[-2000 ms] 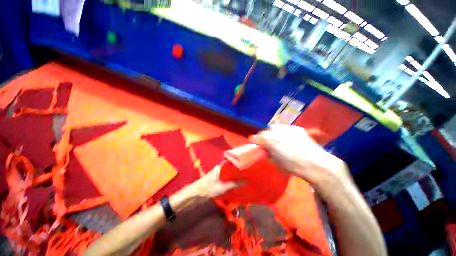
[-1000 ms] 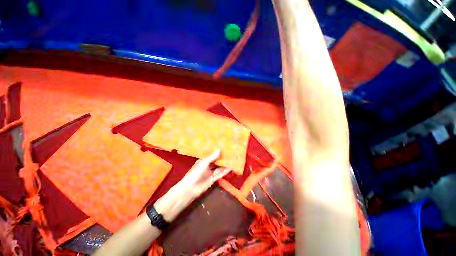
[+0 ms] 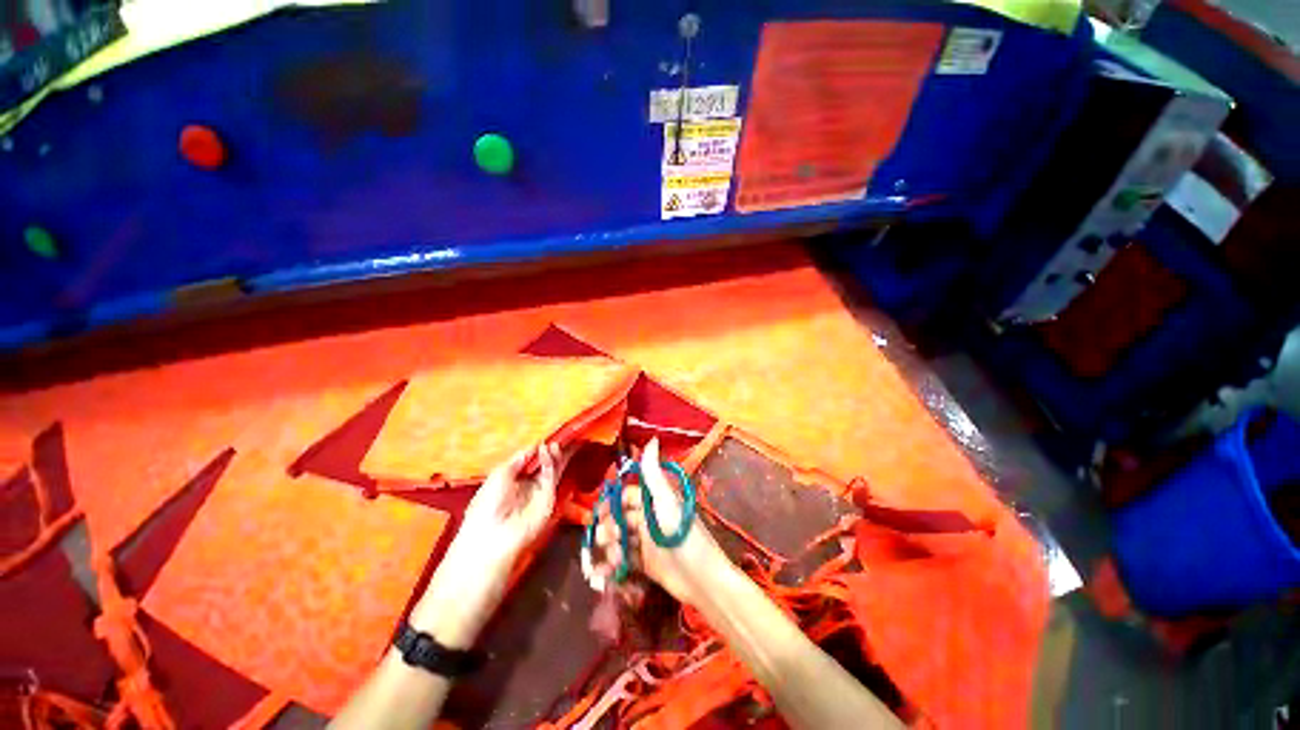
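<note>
My right hand (image 3: 649,535) holds scissors (image 3: 690,499) with blue-teal handle loops; the blades point up toward the material's edge and are mostly hidden. My left hand (image 3: 516,499) grips the near right edge of an orange cut panel (image 3: 492,414), lifted slightly at its right corner. Dark red material (image 3: 670,407) shows beside and beneath it. Another orange panel (image 3: 292,571) lies to the left. Thin orange-red scrap strips (image 3: 798,606) lie at the near edge, close to my right hand.
The blue press beam (image 3: 357,186) with a red button (image 3: 203,146) and green button (image 3: 495,154) runs behind the bed. Brown-grey cutting board (image 3: 535,649) shows between pieces. A blue scrap bin (image 3: 1205,521) stands on the floor at right, below a control box (image 3: 1112,200).
My right arm has come back from its reach across the beam and its hand now holds scissors by the panel. My left hand still holds the panel's edge. The view has shifted right.
</note>
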